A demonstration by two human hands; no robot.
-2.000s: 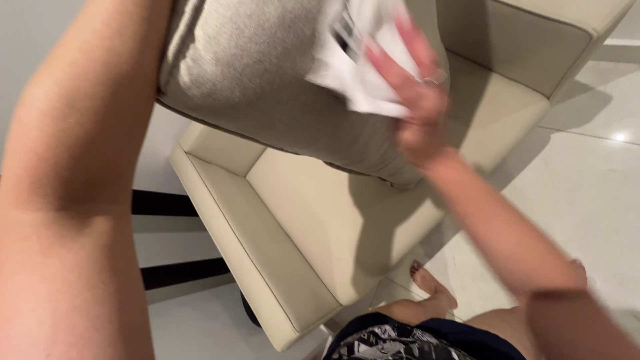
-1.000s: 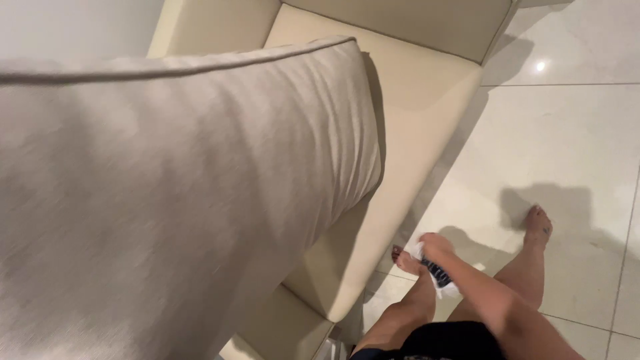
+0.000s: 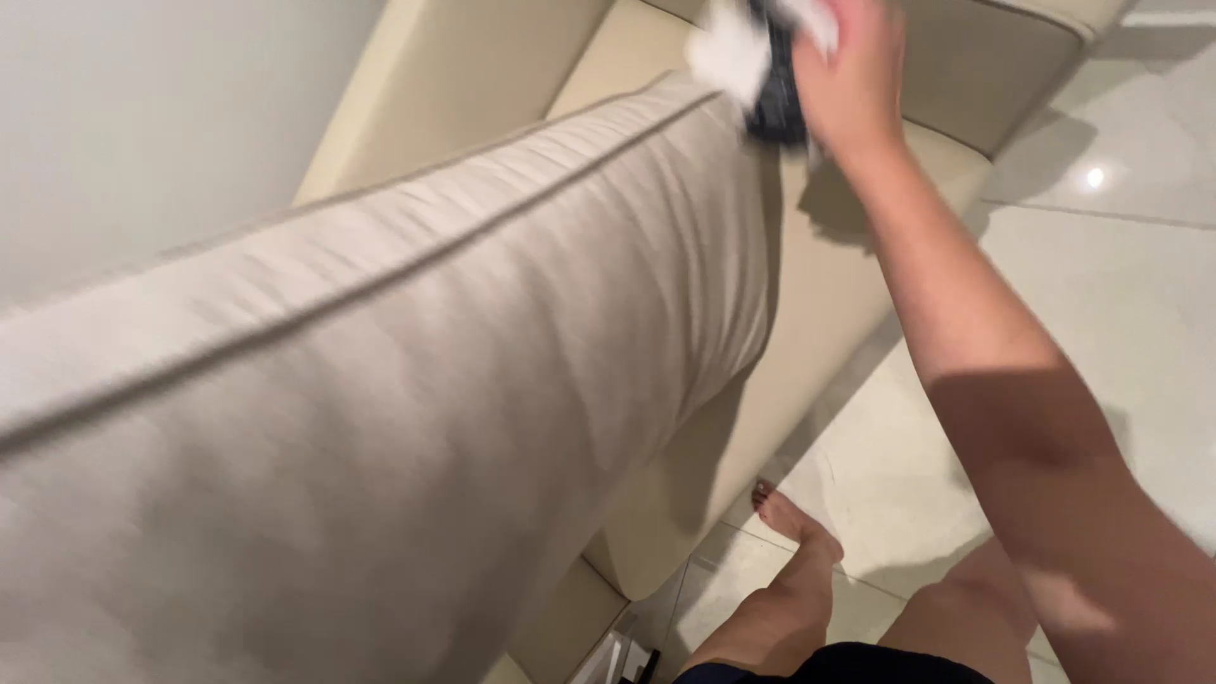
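Note:
My right hand (image 3: 855,76), blurred at the top, grips a white and black cloth (image 3: 741,62). The cloth is at the upper corner of a large light grey cushion (image 3: 456,380) with dark piping; whether it touches the fabric cannot be told. The cushion fills the left and middle of the view, tilted over the seat of a cream sofa (image 3: 817,304). My left hand does not show, and what holds the cushion is hidden.
The sofa's arm (image 3: 456,76) rises behind the cushion, beside a pale wall (image 3: 171,114). Glossy tiles (image 3: 1130,313) cover the floor at the right. My bare foot (image 3: 784,513) stands by the sofa's front edge. White and dark items (image 3: 613,655) lie partly visible at the bottom.
A second ago my right hand held the cloth low, by my legs; now it is up at the cushion's top corner. My left arm, visible two seconds ago, is out of view.

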